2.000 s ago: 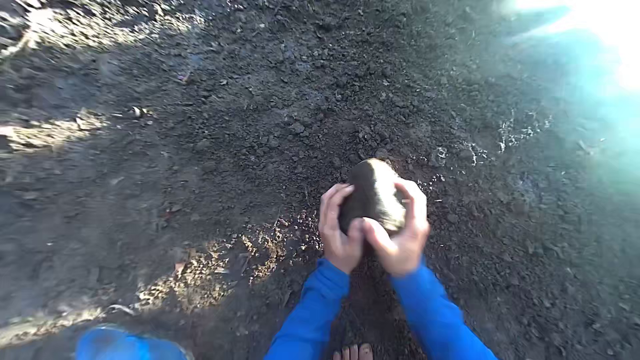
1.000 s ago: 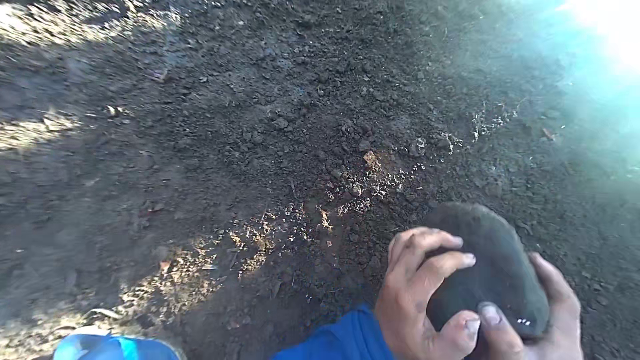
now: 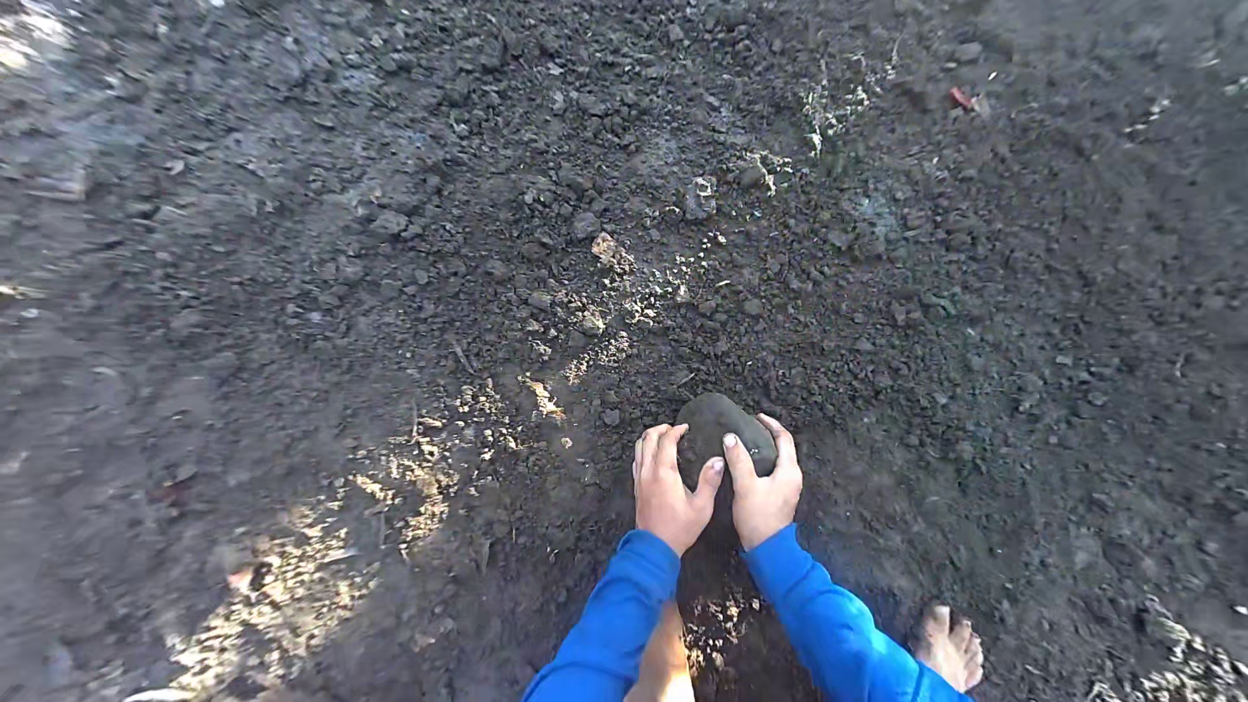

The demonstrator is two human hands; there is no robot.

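A smooth, dark grey rounded stone (image 3: 720, 434) is held between my two hands, low and right of centre in the head view. My left hand (image 3: 673, 487) grips its left side, with the thumb on the near face. On the right side, the fingers of my right hand (image 3: 765, 483) wrap the edge, and its thumb lies on top. The two thumbs are close to each other. Both arms wear blue sleeves. The underside of the stone is hidden, so I cannot tell whether it touches the soil.
Dark, crumbly soil (image 3: 439, 244) with small clods and sunlit patches spreads all around. A bare foot (image 3: 948, 645) stands at the lower right, and part of a bare leg (image 3: 665, 658) shows beside the left sleeve. A small red scrap (image 3: 962, 97) lies at the upper right.
The stone, close to the camera a second ago, is now lower and farther from it, still in both hands. The view has shifted; the blue thing at bottom left is out of sight.
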